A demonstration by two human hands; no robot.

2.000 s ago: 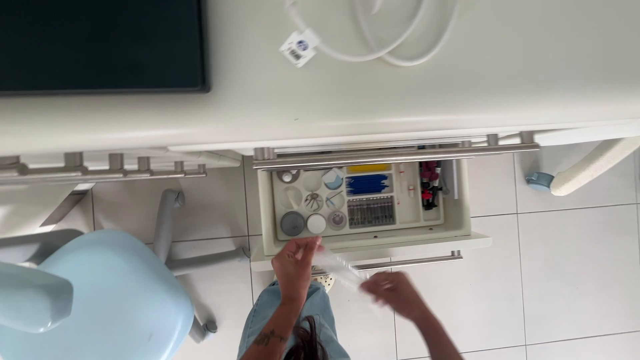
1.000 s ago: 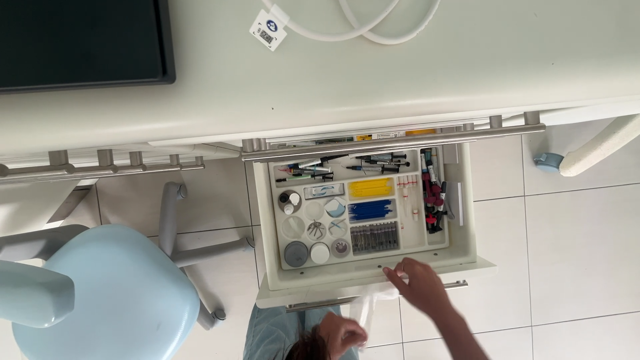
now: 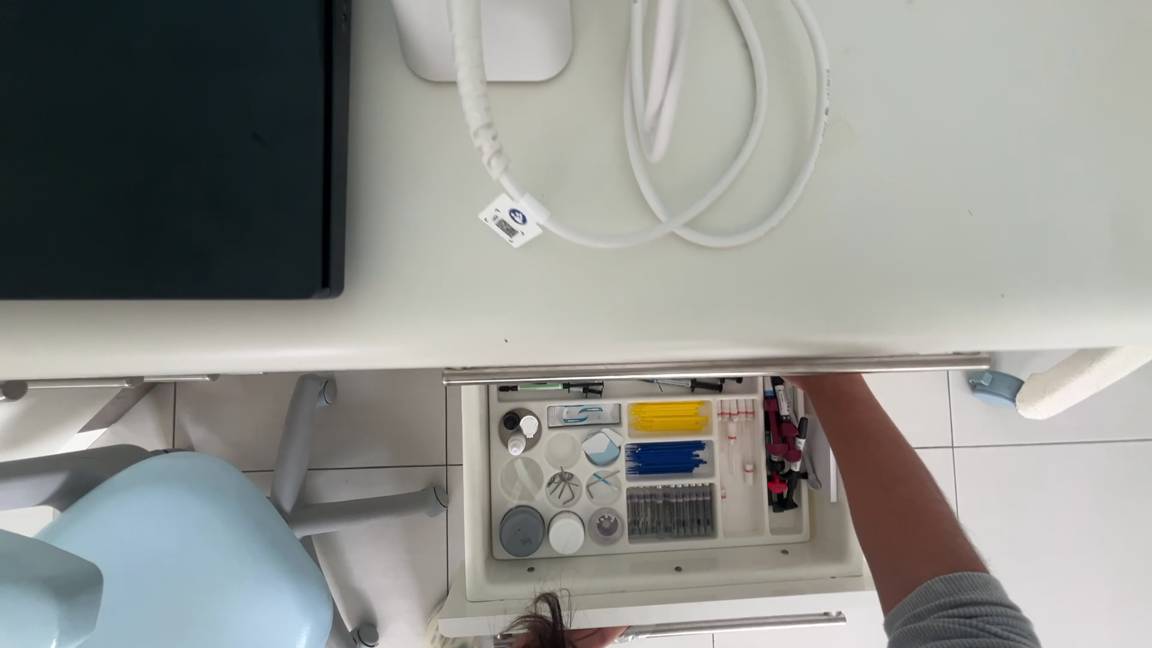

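The open drawer (image 3: 661,585) holds a moulded white tray with yellow sticks (image 3: 669,417), blue sticks (image 3: 664,458) and grey-capped slim tubes (image 3: 670,511). Round wells at its left hold small bottles, lidded jars and small metal pieces. My right arm reaches over the drawer's right side; little more than the wrist end of my right hand (image 3: 814,382) shows below the upper metal handle bar, its fingers hidden. Beside it lie dark and red syringes (image 3: 785,450). My left hand (image 3: 594,637) is at the bottom edge by the drawer's handle (image 3: 738,623), mostly hidden by hair and the drawer front.
Above the drawer spans a pale countertop (image 3: 945,207) bearing a black flat panel (image 3: 162,153) and looped white cable (image 3: 756,117) with a tag. A light blue stool (image 3: 189,549) stands at left on the tiled floor. A blue-ended pale leg (image 3: 999,389) is at right.
My right hand has moved from the drawer's front edge to its back right, under the counter edge. The translucent film seen by my hands earlier is out of sight. The view has shifted.
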